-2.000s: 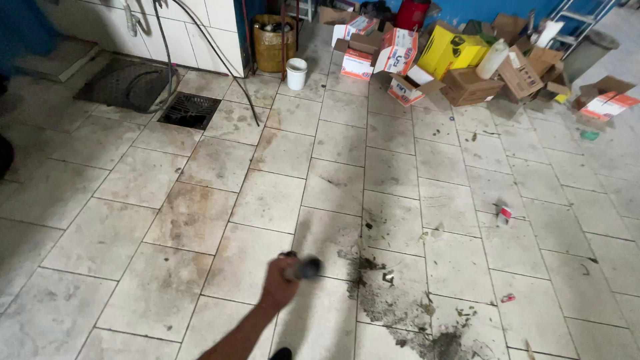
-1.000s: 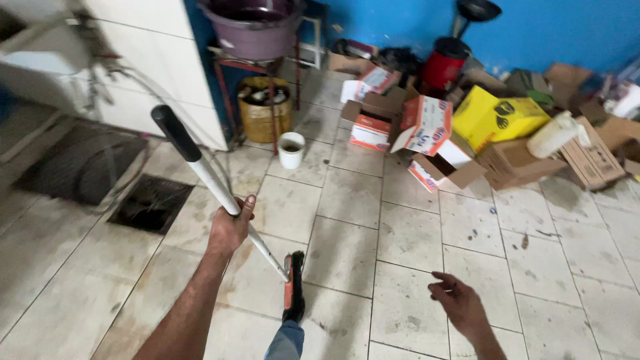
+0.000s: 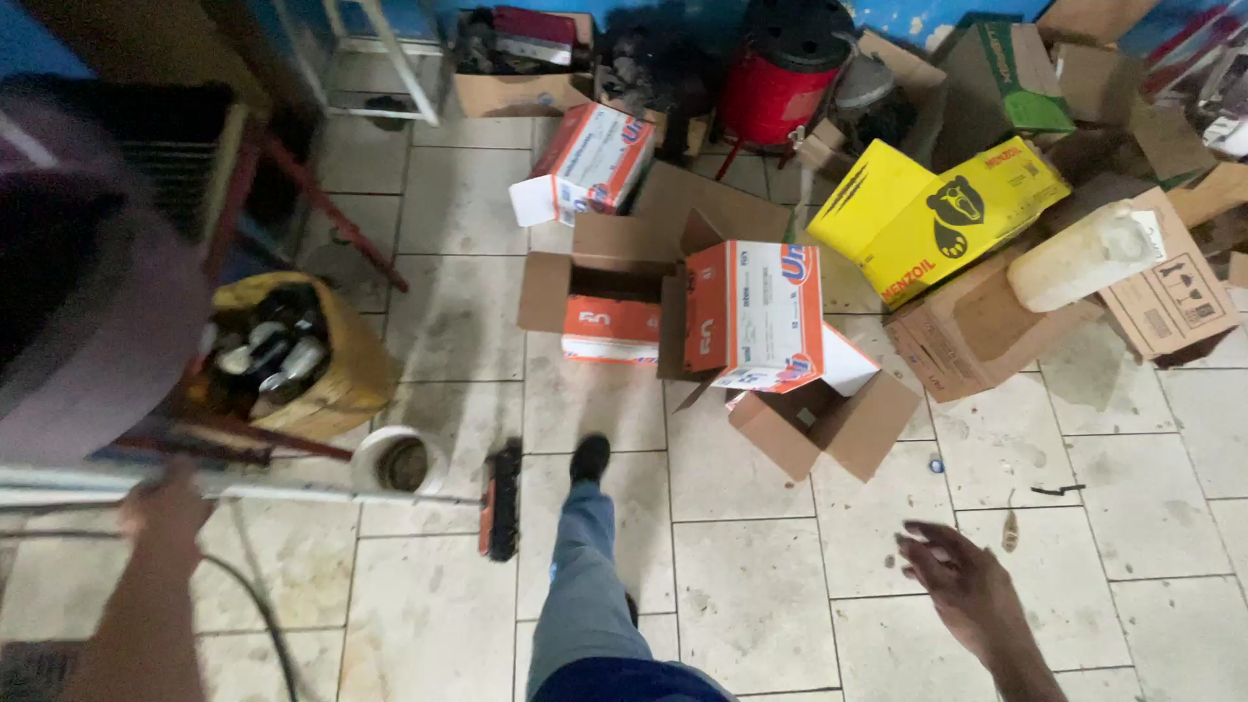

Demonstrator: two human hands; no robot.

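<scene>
My left hand (image 3: 166, 512), somewhat blurred, grips the white handle of a push broom (image 3: 500, 499) at the left. The handle runs almost level across the view, past a white bucket (image 3: 397, 460), to an orange head with dark bristles on the floor. My right hand (image 3: 951, 575) hangs over the tiles at the right with nothing in it, its fingers apart and slightly curled. Ahead of it lies an open cardboard box (image 3: 824, 414), beside orange and white boxes (image 3: 751, 312).
A yellow container of bottles (image 3: 356, 366) stands beneath a red metal stand with a purple basin (image 3: 88, 322). A yellow box (image 3: 965, 219), a plastic jug (image 3: 1082, 255), more cartons and a red drum (image 3: 780, 93) line the wall. A black hose (image 3: 263, 609) lies lower left.
The view has moved closer to the boxes. The broom handle, slanted one second ago, is now nearly level, with my left hand far to the left. My right hand remains empty.
</scene>
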